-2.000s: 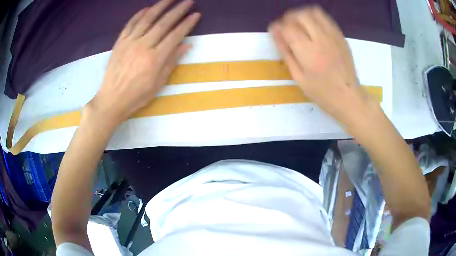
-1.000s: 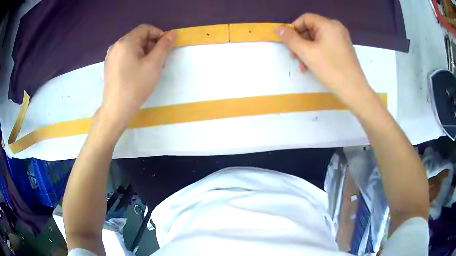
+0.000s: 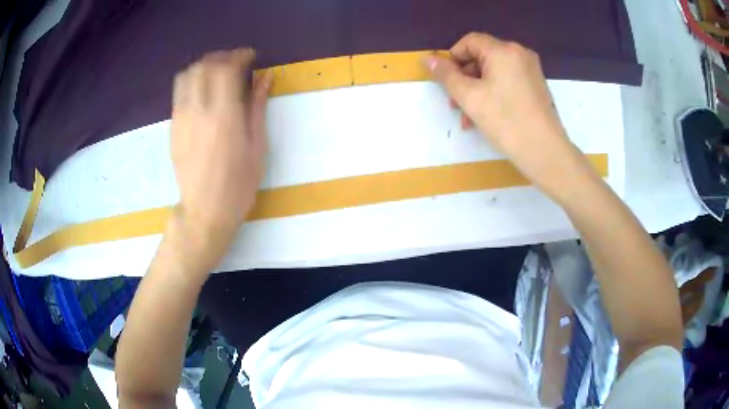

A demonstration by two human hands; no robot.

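Note:
The short yellow-orange marking template (image 3: 352, 70), with a centre line and small holes, lies along the near edge of the dark purple garment piece (image 3: 336, 28). My right hand (image 3: 499, 88) pinches its right end between thumb and fingers. My left hand (image 3: 216, 120) is at its left end, blurred; whether it grips the template cannot be told. The long yellow-orange pressing template (image 3: 384, 184) lies nearer me on the white cloth, passing under both my forearms, with its left end bent back.
The white table cover (image 3: 344, 128) lies under the work. The iron (image 3: 703, 164) stands at the right edge, with a red basket (image 3: 707, 32) above it. Blue crates (image 3: 84, 307) are below left and plastic bags (image 3: 575, 279) below right.
The short template has gone from the white cloth up to the garment's edge, held at both ends one second ago. Since then my left hand has shifted and blurred.

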